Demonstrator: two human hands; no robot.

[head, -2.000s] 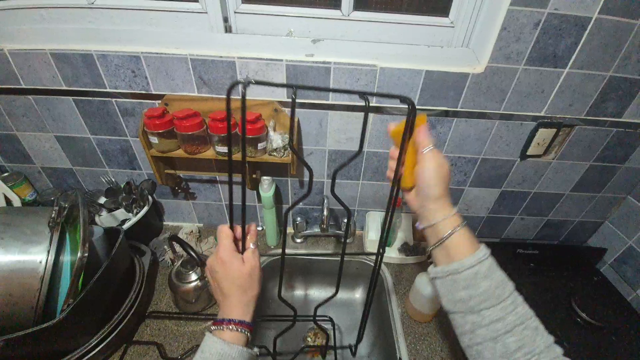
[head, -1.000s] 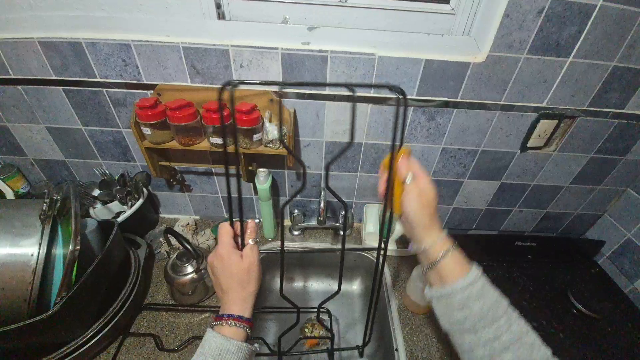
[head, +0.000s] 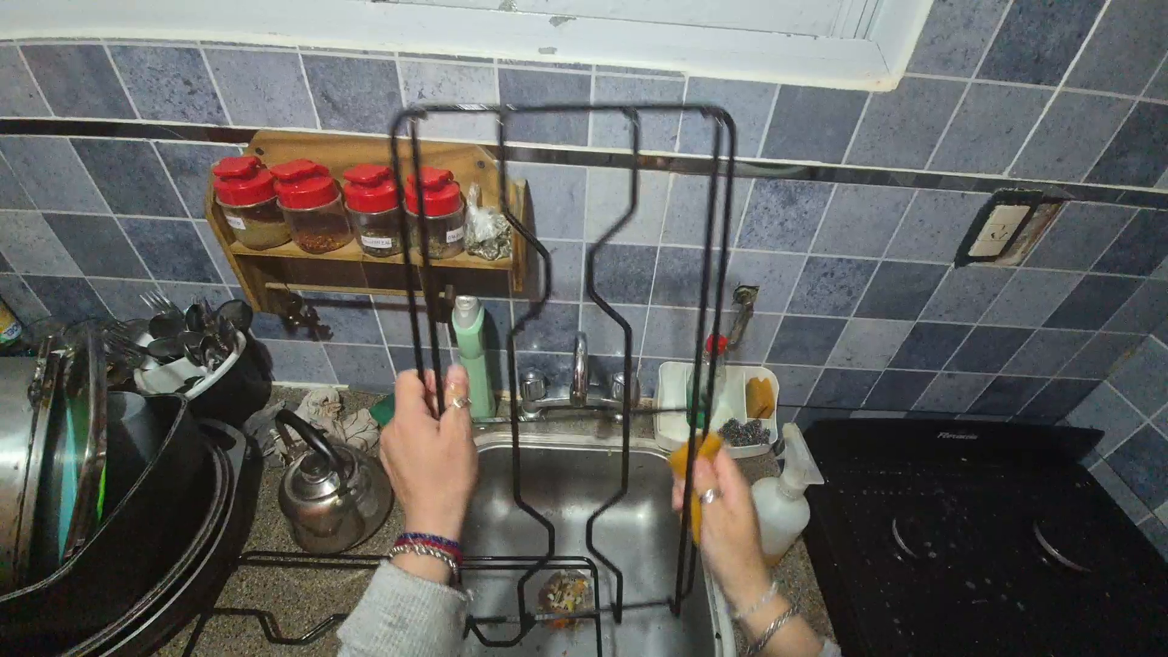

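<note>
A black wire stove grate (head: 566, 108) is held upright over the stainless steel sink (head: 493, 452). My left hand (head: 429, 447) grips its left side rods. My right hand (head: 721, 502) presses a yellow-orange sponge (head: 701, 452) around the lower part of the grate's right side rods. Behind the grate stands a chrome faucet (head: 580, 370). Food scraps (head: 564, 595) lie at the sink's drain. A second black wire grate (head: 310, 558) rests on the counter and reaches over the sink's left edge.
A metal kettle (head: 333, 497), a green bottle (head: 470, 351) and piled pots (head: 173, 511) stand at left. A white caddy (head: 673, 388), a pump bottle (head: 780, 511) and a black stovetop (head: 967, 538) are at right. A wooden rack (head: 274, 151) with red-lidded jars hangs above.
My right hand has moved down along the grate's right side with the sponge, from near its top to low on the rods. My left hand keeps its hold.
</note>
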